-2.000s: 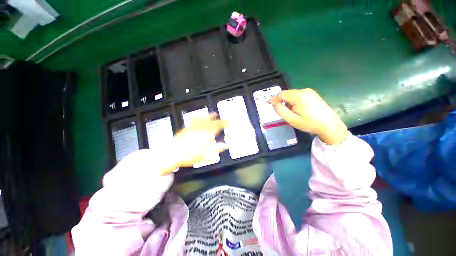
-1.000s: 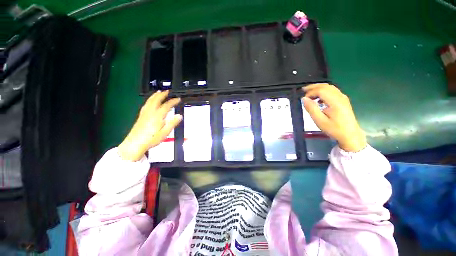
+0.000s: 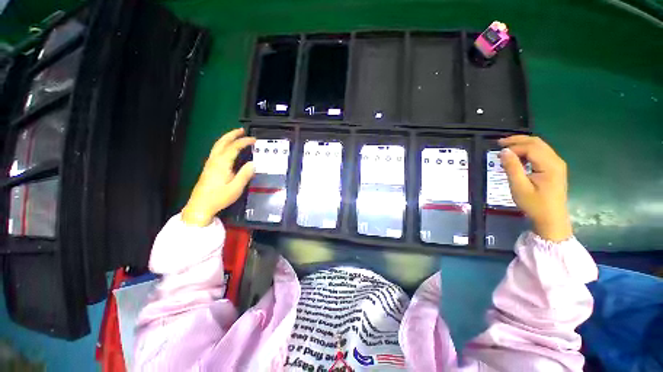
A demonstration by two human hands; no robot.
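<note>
The near black tray [image 3: 351,234] holds several lit smartphones [image 3: 382,190] in one row of pockets, with white upper screens and, on some, a red line lower down. My left hand [image 3: 220,176] is at the upper left edge of the leftmost phone [image 3: 267,180], fingers apart, gripping nothing visible. My right hand [image 3: 536,182] is over the upper right part of the rightmost phone [image 3: 501,190], thumb and fingers bent, covering part of its screen. Whether its fingertips touch the glass cannot be told.
A second tray [image 3: 376,78] beyond holds two dark-screened phones [image 3: 326,76]. A pink-and-black item [image 3: 492,41] sits on its right end pocket. A tall black tray stack [image 3: 138,138] stands at left, above a red bin [image 3: 237,263]. Blue fabric [image 3: 627,312] shows at lower right.
My left hand has moved from over the middle phones to the leftmost one. My right hand stays at the rightmost phone. The view has shifted left, showing more of the tray stack.
</note>
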